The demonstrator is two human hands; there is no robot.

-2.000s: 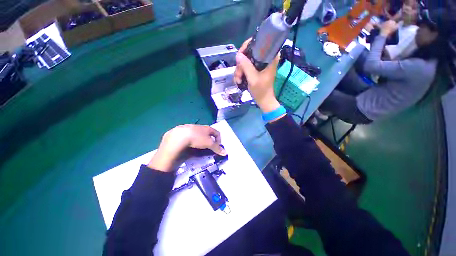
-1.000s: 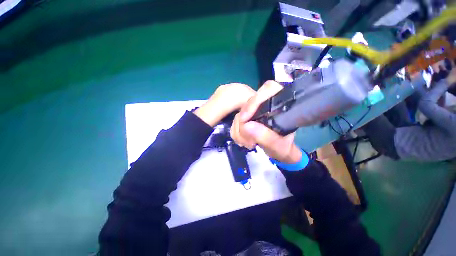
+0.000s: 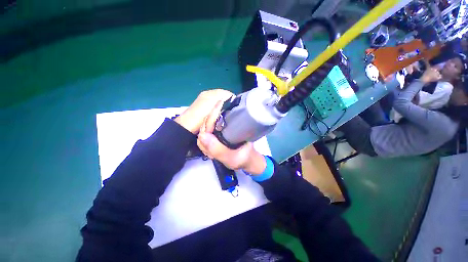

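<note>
My right hand (image 3: 226,149) is closed around the grey and black electric screwdriver (image 3: 250,118), which hangs from a yellow cord and tilts over the unit. My left hand (image 3: 202,111) lies against the screwdriver's far left side, over the unit's body; its fingers are mostly hidden, so its grip cannot be told. The unit's black handle (image 3: 226,175), with a blue bit and thin wires at its tip, sticks out below my hands. The rest of the unit and the screwdriver's bit are hidden. The white sheet (image 3: 179,204) lies under the unit.
The white and black screw feeder (image 3: 277,25) stands beyond the sheet. A teal-green perforated box (image 3: 333,94) with black cables is right of it. A cardboard box (image 3: 320,174) is below the bench edge. A seated person in a grey sleeve (image 3: 410,135) is at the right.
The right hand has brought the screwdriver from beside the feeder down over the unit, to the left hand. Since one second ago it stands more upright, and the view has shifted.
</note>
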